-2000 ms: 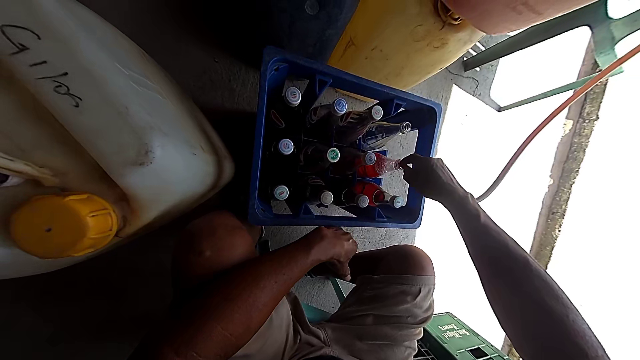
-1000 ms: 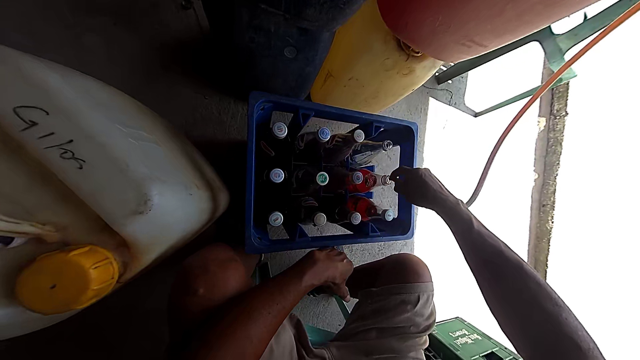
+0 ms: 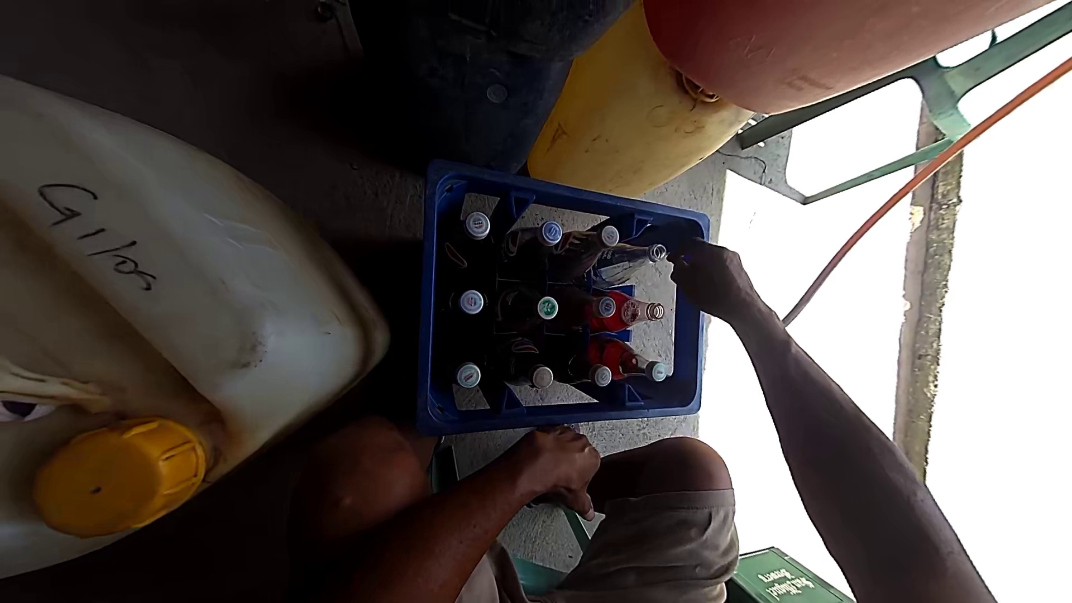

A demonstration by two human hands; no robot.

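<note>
My right hand (image 3: 708, 272) is at the right end of a blue plastic bottle crate (image 3: 565, 415), its fingers beside the uncapped mouth of a clear glass bottle (image 3: 628, 261). What its fingers hold, if anything, is unclear. Below that bottle are a red bottle with an uncapped mouth (image 3: 628, 311) and a capped red bottle (image 3: 618, 358). Several capped dark bottles (image 3: 523, 310) fill the columns to the left, all standing in rows. My left hand (image 3: 563, 469), loosely curled, rests by my knees just below the crate's near side; its palm is hidden.
A large whitish plastic container (image 3: 276, 310) with a yellow cap (image 3: 117, 481) is at the left. Dark, yellow (image 3: 636, 126) and red (image 3: 804, 50) containers crowd the crate's far side. An orange hose (image 3: 888, 201) and green frame (image 3: 942, 84) are right; a green crate (image 3: 783, 578) lies below.
My right hand has moved from the middle row's red bottle up to the clear bottle's mouth. That red bottle's uncapped mouth now shows. My left hand remains near my knees.
</note>
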